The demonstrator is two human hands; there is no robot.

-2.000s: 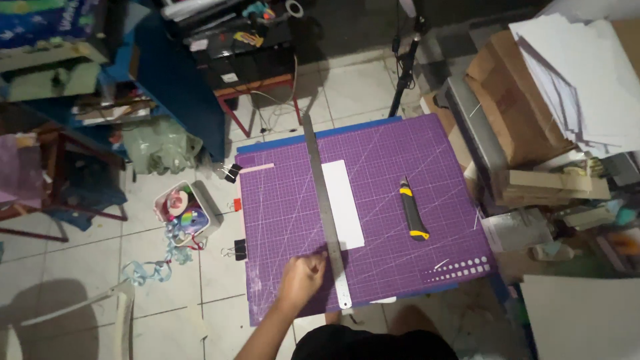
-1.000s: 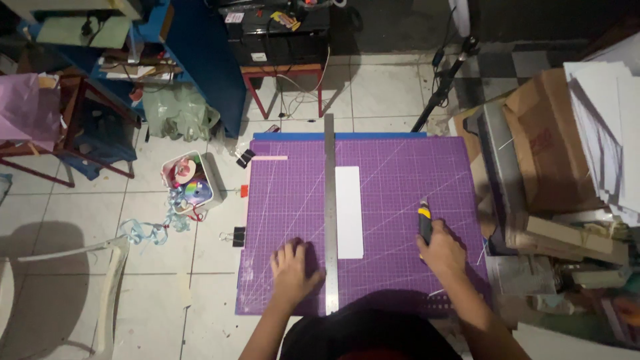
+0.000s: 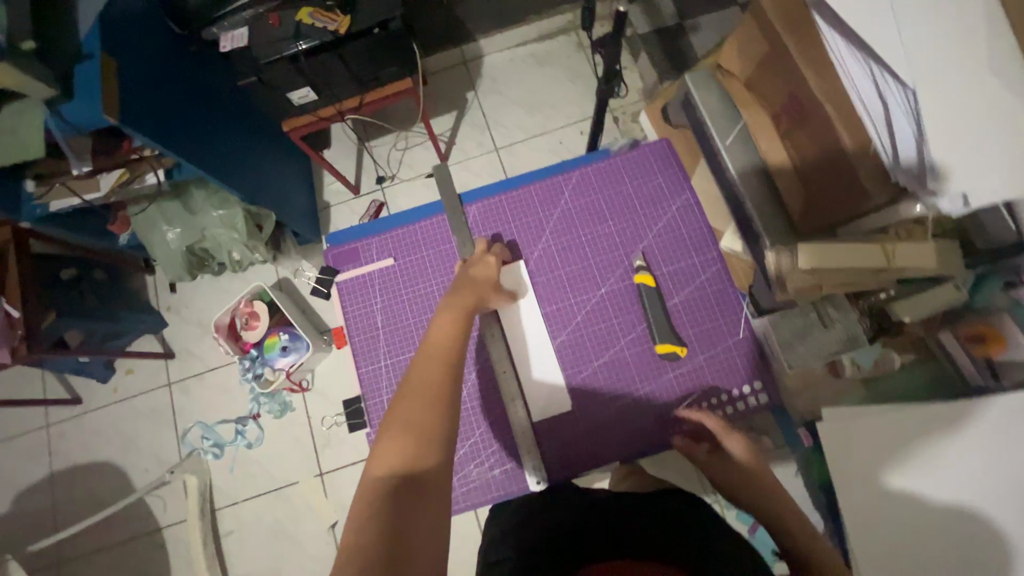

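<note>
A long metal ruler (image 3: pixel 506 376) lies lengthwise across a purple cutting mat (image 3: pixel 592 216). My left hand (image 3: pixel 482 280) is on the ruler's upper half, its fingers and thumb about the ruler and the top of a white paper strip (image 3: pixel 538 344); its exact hold is hard to tell. The strip lies just right of the ruler. To the right, a black and yellow utility knife (image 3: pixel 658 308) rests on the mat, untouched. My right hand (image 3: pixel 712 440) is blurred at the mat's lower right corner, near a row of white marks; whether it holds anything does not show.
Black binder clips (image 3: pixel 353 414) sit at the mat's left edge, with a red clip (image 3: pixel 339 338) between them. A narrow pale strip (image 3: pixel 366 269) lies at the upper left. Left on the floor is a bin of ribbons (image 3: pixel 308 320). Boxes and a brown paper bag (image 3: pixel 808 120) crowd the right side.
My right hand has let go of the utility knife and moved down to the mat's lower right corner. My left hand has moved from the lower part of the mat up onto the ruler.
</note>
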